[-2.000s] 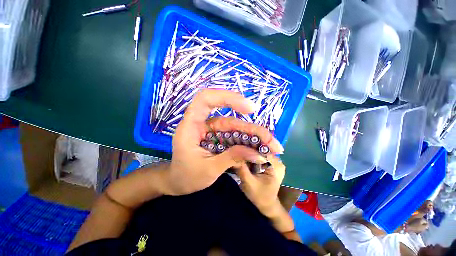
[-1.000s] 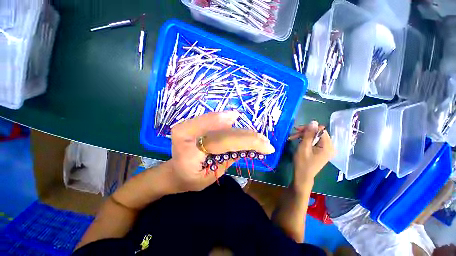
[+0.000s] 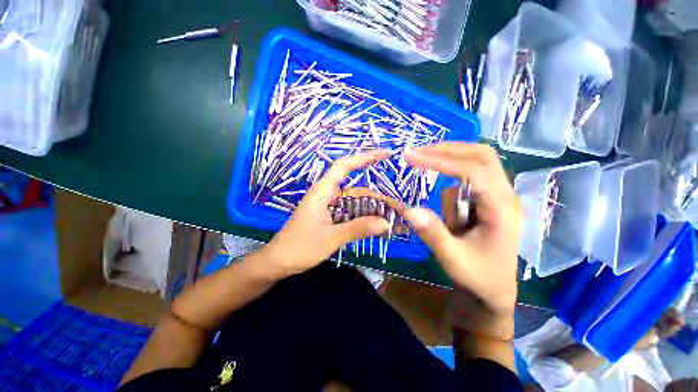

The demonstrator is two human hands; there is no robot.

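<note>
My left hand (image 3: 318, 222) holds a row of slim metal parts (image 3: 360, 207) between thumb and fingers, over the near edge of the blue tray. Their dark barrel ends face up and their thin silver pins hang below the thumb. My right hand (image 3: 478, 230) is just right of the row, thumb and forefinger reaching toward it. A short dark and silver item (image 3: 463, 203) lies inside its curled fingers; what it is cannot be told. The blue plastic tray (image 3: 243, 164) beyond the hands holds many loosely heaped parts.
A clear box (image 3: 459, 34) of parts stands beyond the tray. Small clear bins (image 3: 528, 84) stand at the right, some with parts. Cloudy clear boxes (image 3: 46, 84) are at the left. Loose parts (image 3: 233, 73) lie on the green bench. A person in white (image 3: 612, 367) is at the lower right.
My right hand has moved left from beside the tray, up to the held row. The row in my left hand has tilted; pins now hang below it where red leads showed before.
</note>
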